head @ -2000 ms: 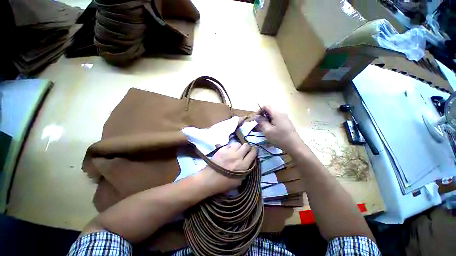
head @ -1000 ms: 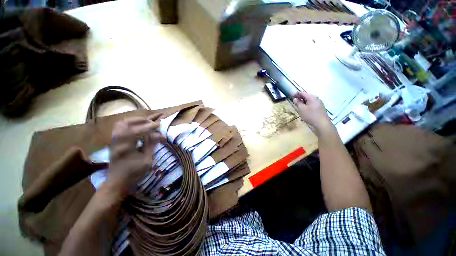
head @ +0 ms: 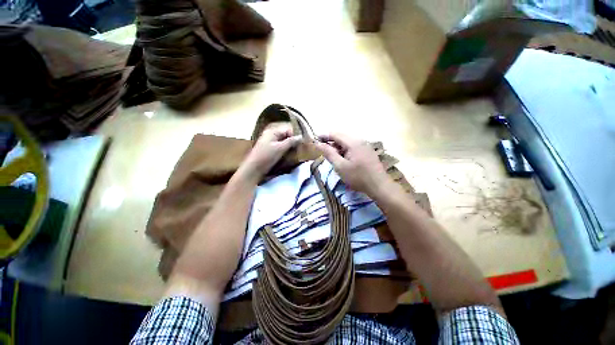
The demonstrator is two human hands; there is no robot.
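Observation:
Brown bag panels (head: 202,165) lie in a fanned stack in front of me, with stepped white backing (head: 280,195) showing. Many brown handles (head: 307,283) hang in loops toward me. One handle (head: 270,116) stands up at the far edge. My left hand (head: 273,147) pinches this handle near its right end. My right hand (head: 347,158) is just right of it, fingers closed at the handle end, with something small and dark at the fingertips. I cannot tell clearly what it is.
Thread clippings (head: 516,209), a small black box (head: 514,158) and a slim black tool (head: 536,165) lie at right. Red tape (head: 510,279) marks the near right edge. Cartons (head: 431,54) and dark panel stacks (head: 172,54) stand at the far side. A yellow handwheel (head: 23,182) is at left.
My right hand has come back from the table's right side to the handle end. My left hand has moved from above the hanging handles to the standing handle. The view has swung back left.

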